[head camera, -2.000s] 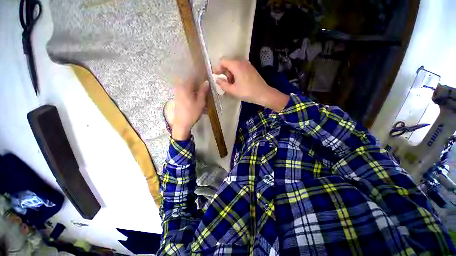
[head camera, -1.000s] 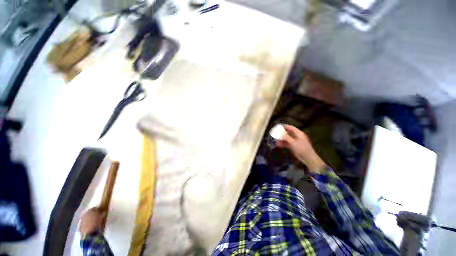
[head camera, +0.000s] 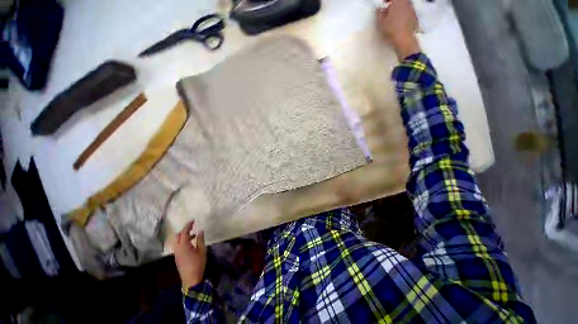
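A grey-beige speckled garment panel (head camera: 272, 120) lies on the white work table, with a mustard facing (head camera: 142, 161) along its left edge and a pale strip (head camera: 345, 107) along its right edge. My left hand (head camera: 190, 253) is at the table's near edge by the panel's lower left part, fingers apart, with nothing seen in it. My right hand (head camera: 399, 25) reaches to the far right of the table, partly cut off by the top edge of the picture. Its fingertips are blurred, and I cannot tell if it holds anything.
Black shears (head camera: 190, 35) lie beyond the panel, beside a dark iron (head camera: 276, 12). A thick dark bar (head camera: 85, 95) and a brown wooden ruler (head camera: 109, 131) lie to the left on the table (head camera: 466, 114). A dark blue item (head camera: 35, 41) is at the far left.
My left hand has let go of the ruler, which lies beside the bar, and moved to the near edge. My right hand has moved from beside the table to its far right. The view has turned.
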